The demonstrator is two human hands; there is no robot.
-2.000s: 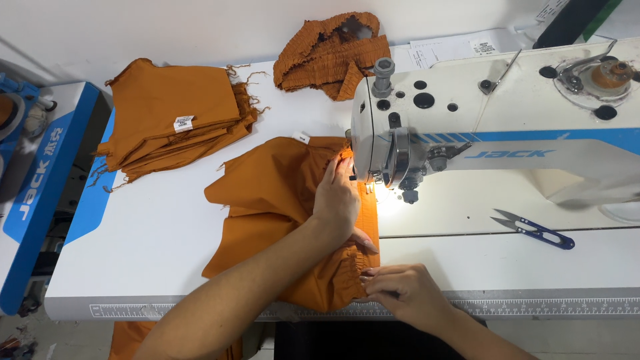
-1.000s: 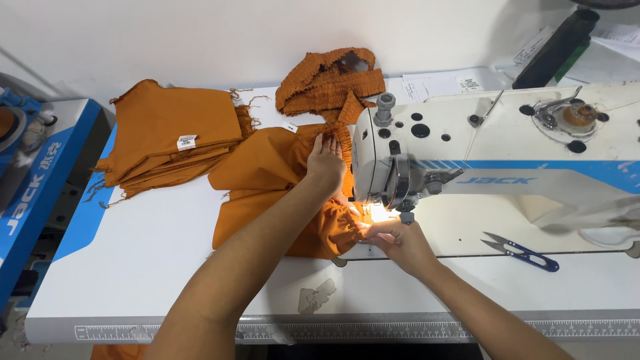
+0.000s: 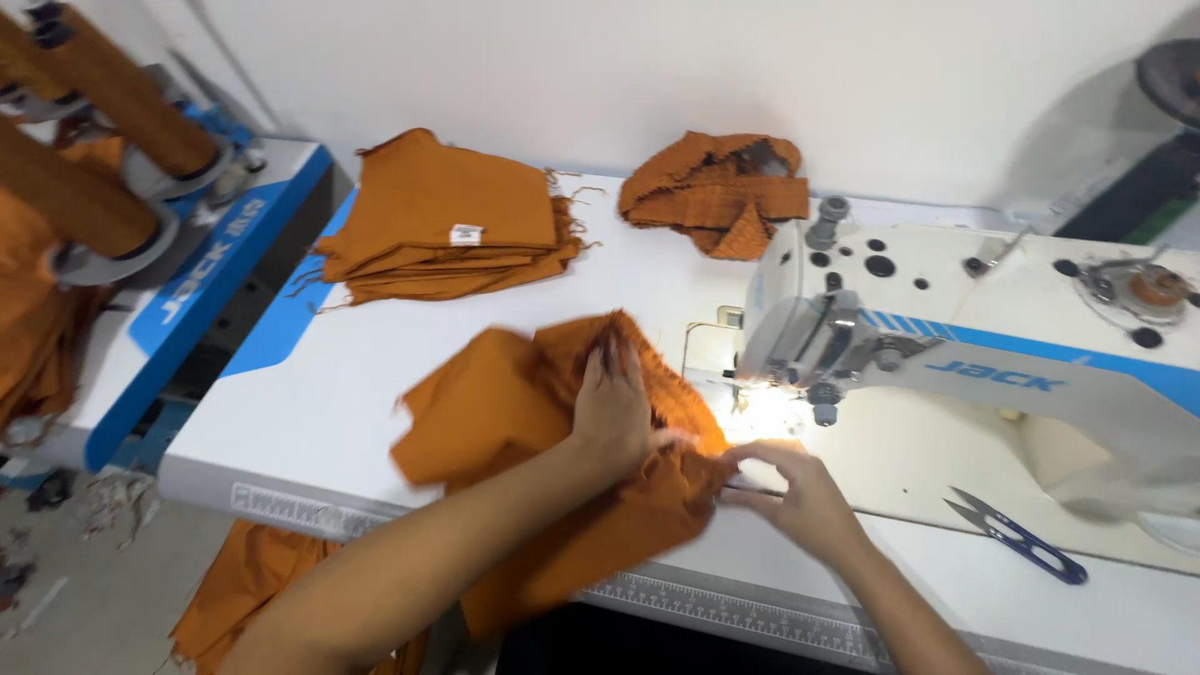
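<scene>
An orange-brown fabric garment piece [image 3: 506,394] with a gathered edge lies on the white sewing table, partly hanging over its front edge. My left hand [image 3: 614,403] presses on the cloth beside the gathered edge, its fingertips partly hidden in the folds. My right hand [image 3: 783,483] pinches the gathered edge between thumb and fingers, just in front of the lit needle area. The Jack sewing machine [image 3: 994,366] stands at right; the cloth lies left and in front of its presser foot. Some of the cloth is blurred.
A stack of orange-brown fabric pieces [image 3: 459,197] bearing a small label lies at back left. A gathered fabric band [image 3: 717,197] rests behind the machine head. Blue-handled thread snips [image 3: 1017,539] lie at right. Another Jack machine [image 3: 216,253] with thread cones stands far left.
Both hands and the garment piece have come away from the needle area toward the table's front edge. The view has swung left, showing more of the neighbouring machine.
</scene>
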